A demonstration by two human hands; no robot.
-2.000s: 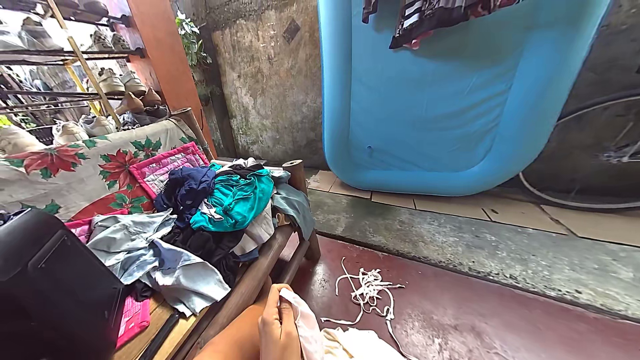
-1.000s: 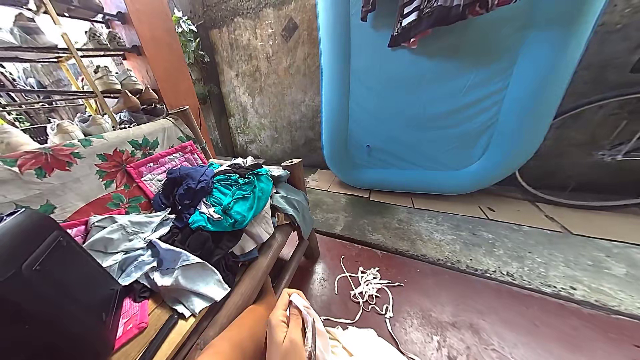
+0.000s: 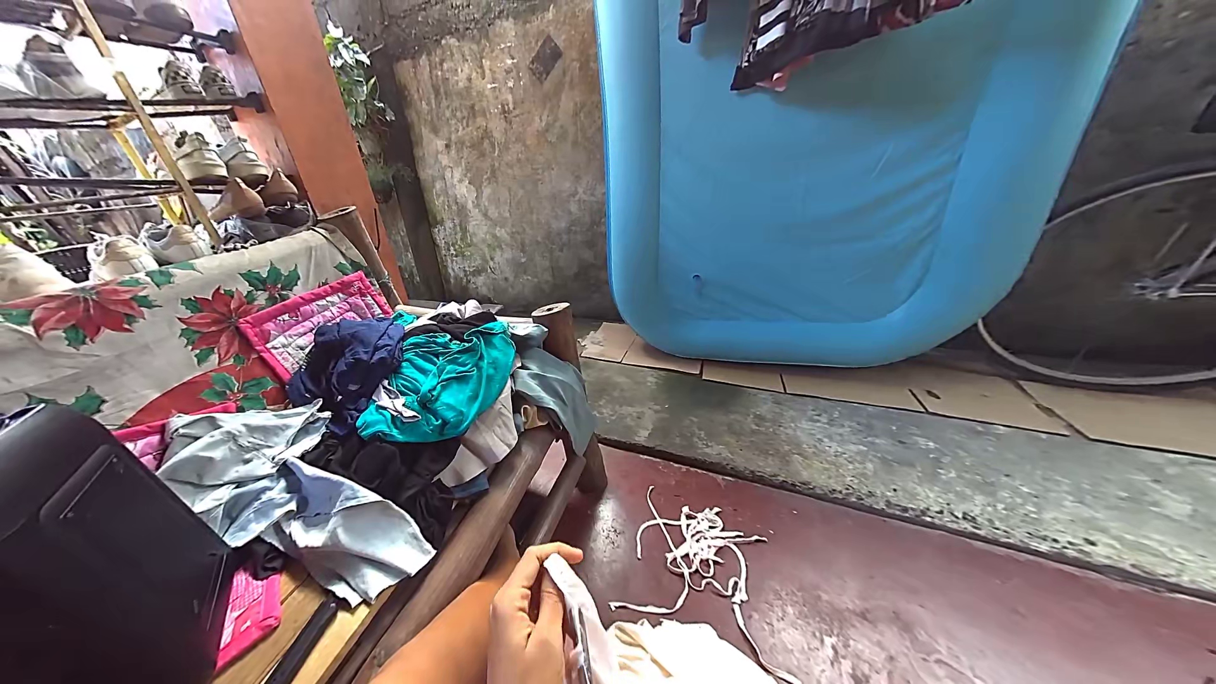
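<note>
At the bottom centre, my left hand (image 3: 530, 608) pinches the edge of a white cloth (image 3: 670, 651) between thumb and fingers. A thin, dark metallic edge (image 3: 581, 646), perhaps a scissors blade, lies along the cloth just right of the hand; its lower part is cut off by the frame. My right hand is not in view. Beyond the cloth, a loose tangle of white fabric strips (image 3: 701, 551) lies on the red floor, one strip trailing down beside the cloth. Bare skin, seemingly a leg, shows left of my hand.
A wooden bench (image 3: 475, 551) at left carries piled clothes, with a teal garment (image 3: 442, 380) and grey cloth (image 3: 285, 494). A black case-like object (image 3: 104, 560) stands near. Behind are a shoe rack (image 3: 123, 104), a blue inflatable pool (image 3: 817, 190), cardboard (image 3: 855, 388) and a bicycle wheel (image 3: 1121, 375).
My left hand has shifted slightly along the cloth's edge, and its fingers have changed their hold. The dark metallic edge beside it shows more plainly than two seconds ago.
</note>
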